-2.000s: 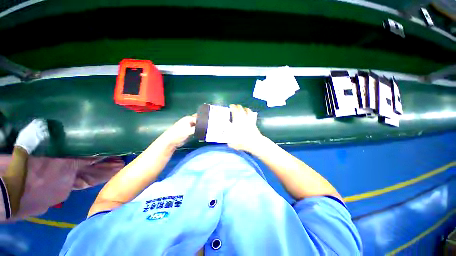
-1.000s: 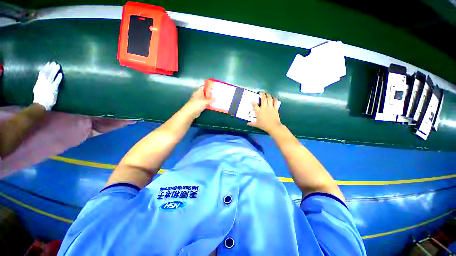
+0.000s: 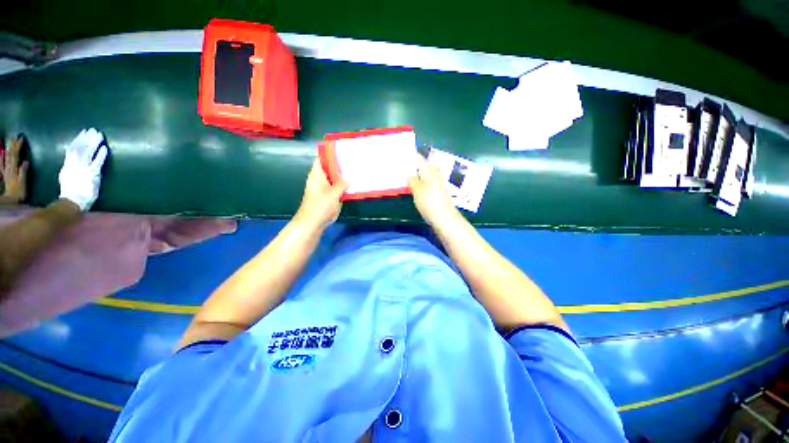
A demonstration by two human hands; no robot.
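My left hand (image 3: 322,195) holds the left end of a red-orange housing (image 3: 339,137) in front of me. A plain white face shows inside its red rim. My right hand (image 3: 429,186) is on the housing's right end. A white-and-black flat piece (image 3: 470,180) lies tilted on the green bench just right of that hand, partly hidden by it. Another red-orange housing (image 3: 280,84) with a dark window lies at the back left. It appears to be a stack.
White sheets (image 3: 535,106) lie on the bench (image 3: 173,173) right of centre. An overlapping row of white-and-black pieces (image 3: 669,141) is further right. A pale rail (image 3: 389,54) runs behind. A neighbour's white glove (image 3: 83,168) and bare hand (image 3: 14,170) are at left.
Both hands now hold the red-orange housing with its white face showing. The white-and-black piece that was over it at my right hand now lies on the bench to the right.
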